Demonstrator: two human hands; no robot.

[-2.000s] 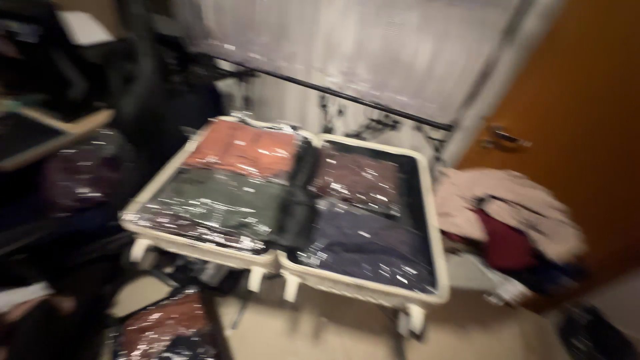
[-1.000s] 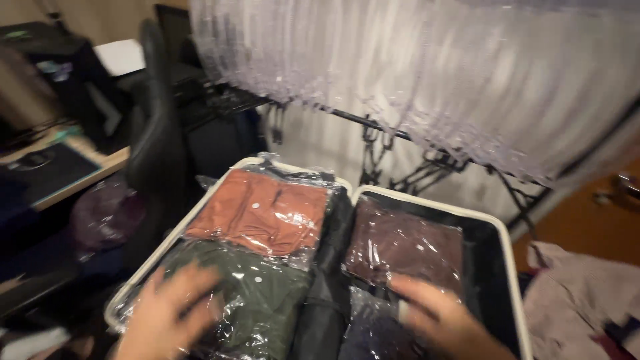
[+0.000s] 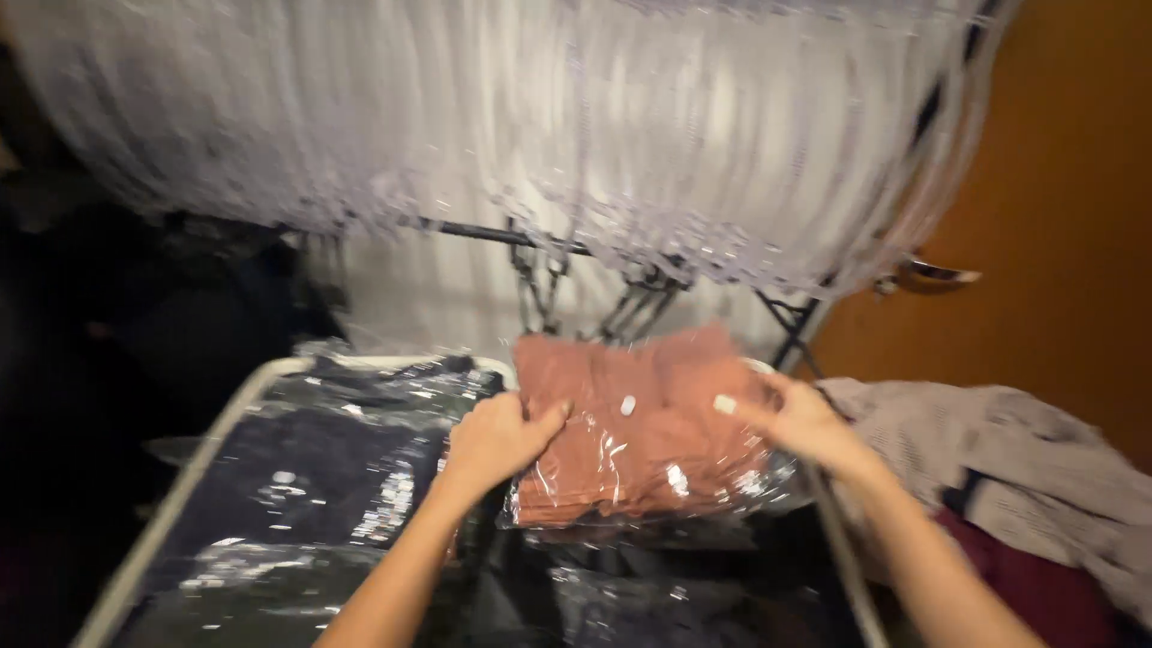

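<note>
My left hand (image 3: 504,436) and my right hand (image 3: 796,427) grip the two sides of a clear plastic bag of folded orange-red clothing (image 3: 639,432). The bag is tilted over the back of the right half of an open suitcase with a cream rim (image 3: 211,441). Left of it, a bag of dark navy clothing (image 3: 297,468) lies in the left half, with a bag of dark green clothing (image 3: 279,585) nearer me. Below the held bag lies another dark bagged garment (image 3: 666,603), partly cut off by the frame.
Behind the suitcase many clear plastic hangers (image 3: 558,135) hang in a dense row, with a black metal bar (image 3: 486,232) beneath. At the right are a heap of beige and maroon clothes (image 3: 1017,468) and a brown door (image 3: 1035,225) with a metal handle. The left side is dark.
The orange-red bag has left the back of the suitcase's left half and is now held over the right half. Dark navy clothing shows where it lay. The view has moved closer.
</note>
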